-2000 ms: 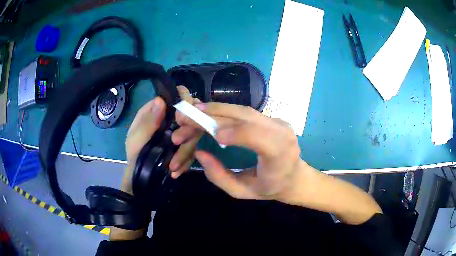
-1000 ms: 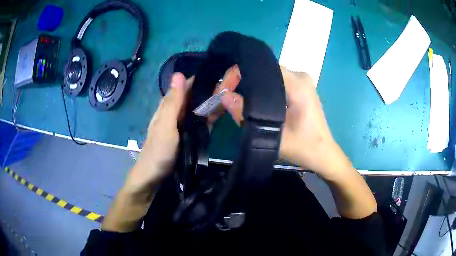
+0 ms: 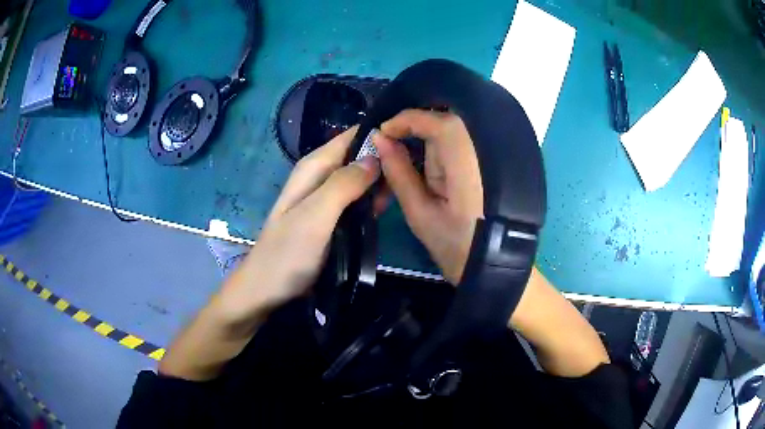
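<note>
Black over-ear headphones (image 3: 512, 180) are held up in front of me, the padded headband arching to the right and the cups low near my body. A small white printed label (image 3: 368, 146) lies against the inner side of the left headband arm. My left hand (image 3: 314, 209) grips that arm, its thumb at the label's lower end. My right hand (image 3: 436, 172) reaches through the headband arch, thumb and forefinger pinched at the label's upper edge. Whether the label is fully flat on the arm cannot be told.
Another pair of headphones (image 3: 182, 122) lies at the left beside a small box with lit digits (image 3: 60, 71). A black oblong cradle (image 3: 323, 113) is behind my left hand. A label sheet (image 3: 537, 63), black tweezers (image 3: 616, 88) and white strips (image 3: 675, 117) lie at the right.
The headphones have turned, so the arch now sits to the right. The label has gone from my right fingers to the inner side of the headband arm. Both hands now meet there.
</note>
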